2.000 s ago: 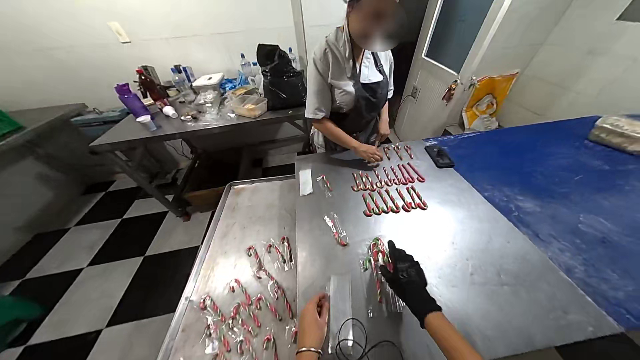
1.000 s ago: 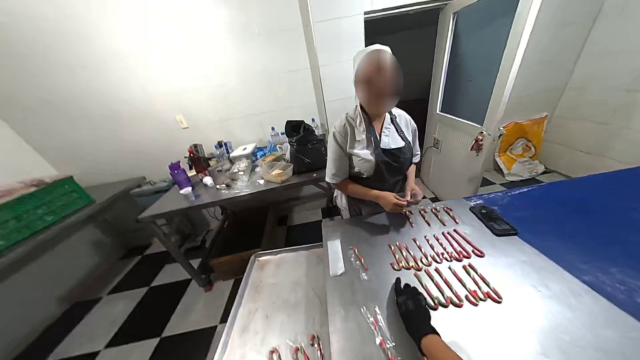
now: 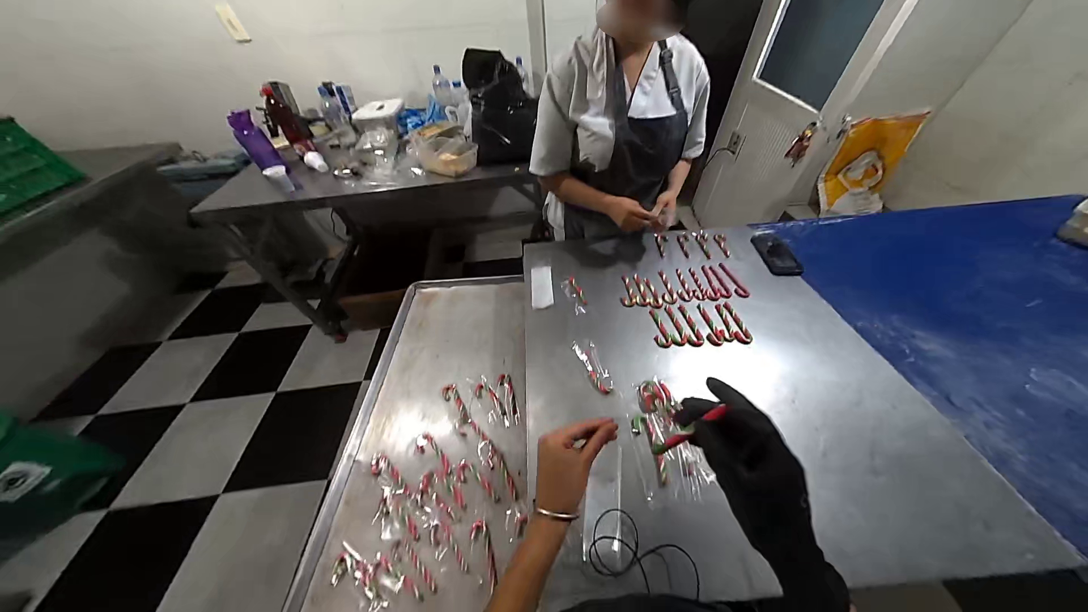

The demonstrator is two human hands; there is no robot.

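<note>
My right hand (image 3: 748, 450), in a black glove, grips a red and green candy cane (image 3: 690, 432) above a small pile of candy canes in clear wrappers (image 3: 654, 399). Bare, with a bracelet at the wrist, my left hand (image 3: 571, 459) is raised left of the pile; its thumb and fingertips are pinched together, and whether they hold a thin wrapper I cannot tell. Unwrapped candy canes (image 3: 701, 325) lie in rows on the steel table (image 3: 850, 442). Two wrapped ones (image 3: 592, 367) lie apart on its left part.
A metal tray (image 3: 459, 323) at the left holds many wrapped candy canes (image 3: 442, 510). A black cord (image 3: 633, 552) coils at the near edge. Across the table a co-worker's hands (image 3: 646, 212) are held together near a phone (image 3: 776, 255). A blue surface (image 3: 960, 297) adjoins at right.
My right hand has moved from the rows of unwrapped canes back toward the wrapped pile, now with a cane in its fingers. My left hand has come back into view. The view has tilted down again.
</note>
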